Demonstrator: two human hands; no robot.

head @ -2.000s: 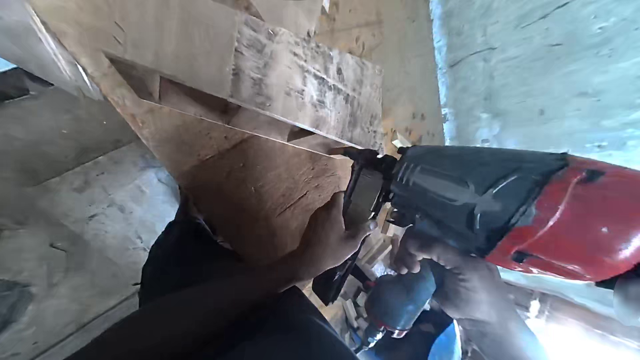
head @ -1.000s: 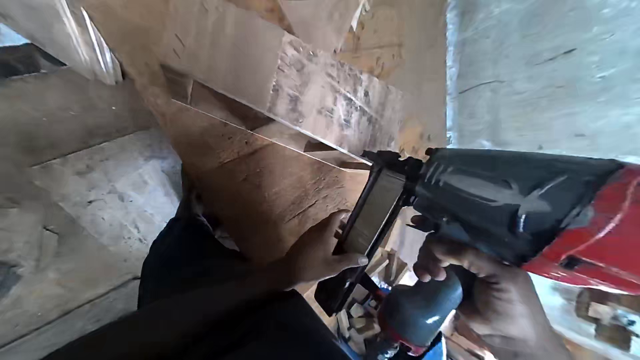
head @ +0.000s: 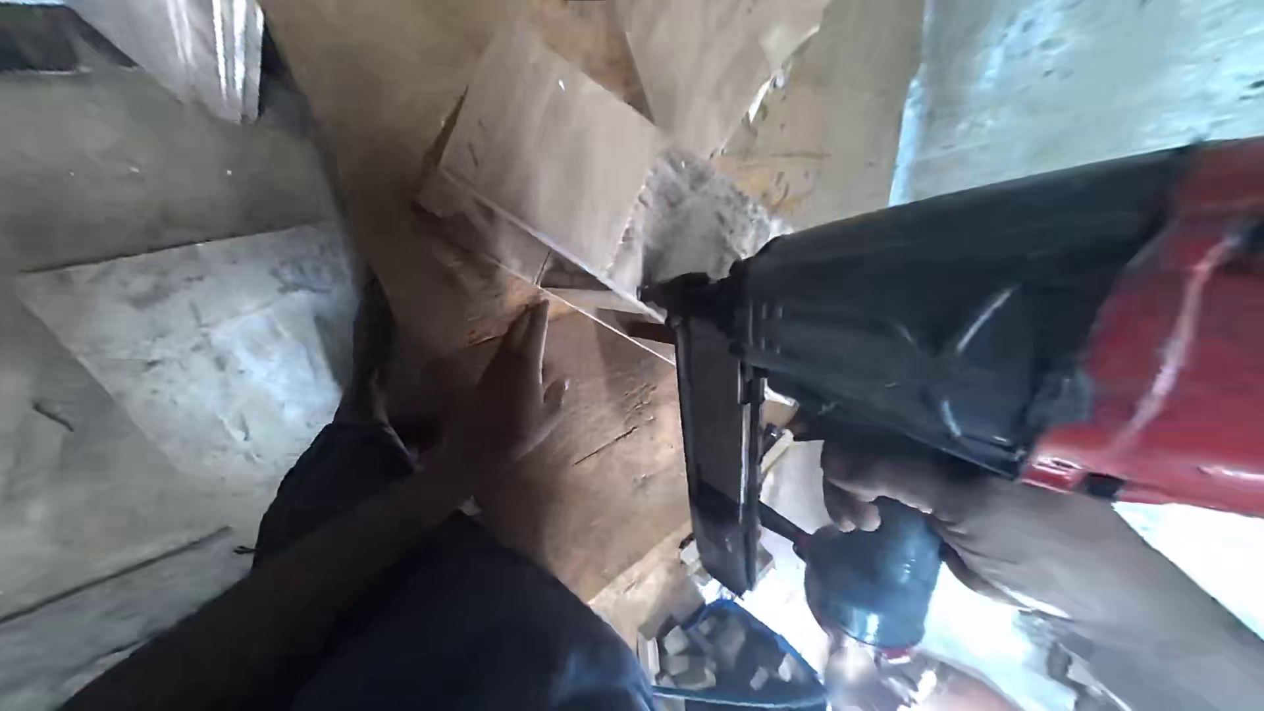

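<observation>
My right hand [head: 889, 484] grips the handle of a black and red cordless nailer [head: 928, 316]. The tool's nose rests at the edge of a light wooden board [head: 563, 148], which is part of a low assembly with a gap along its side. A long black magazine [head: 719, 444] points down from the nose. My left hand [head: 518, 395] is off the tool, fingers extended, over the brown plywood sheet [head: 602, 454] beside the assembly's edge. Whether it touches the wood cannot be told.
Below the magazine stands a blue-rimmed container [head: 741, 691] of small wood pieces. My legs [head: 454, 612] are at the bottom. A pale panel [head: 1066, 79] is at the upper right, and a grey sheet [head: 217, 336] lies on the left floor.
My left hand has let go of the nailer's magazine and moved left, over the plywood. The right hand keeps its hold on the tool. The board assembly appears turned and the view has shifted.
</observation>
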